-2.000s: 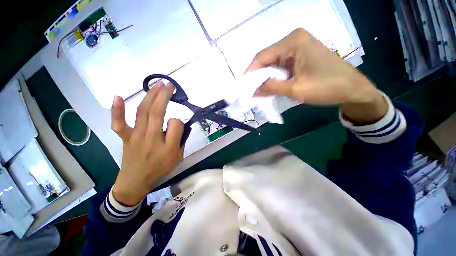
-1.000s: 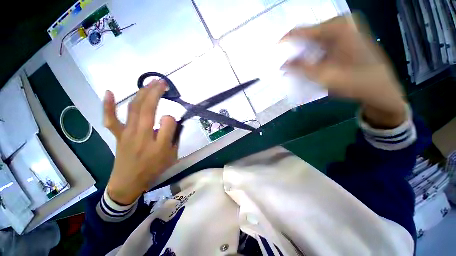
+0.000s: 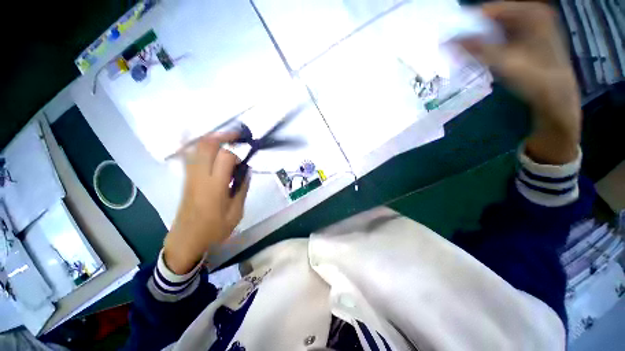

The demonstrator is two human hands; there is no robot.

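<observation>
My left hand (image 3: 205,195) is shut on black scissors (image 3: 255,145), blurred, with their blades apart over the near left panel. My right hand (image 3: 524,58), raised at the upper right and blurred, holds a crumpled white paper (image 3: 473,29). White card panels (image 3: 199,62) lie in a two-by-two layout on a larger pale sheet (image 3: 86,113). A green circuit board (image 3: 305,190) with wires and a small yellow part is at the near panel's edge. Other electronics show at the far left panel (image 3: 140,55) and the right panel (image 3: 430,89).
A pale tape roll (image 3: 115,185) lies on the green surface (image 3: 438,171) to the left. More card panels with electronics (image 3: 65,253) lie on a grey-brown board (image 3: 116,255) at far left. Stacked card sheets stand at upper right (image 3: 596,41) and lower right (image 3: 593,257).
My right hand has moved up and right with the white paper, uncovering the right panel's electronics. My left hand has moved slightly right; the scissors are turned and their blades are closer together.
</observation>
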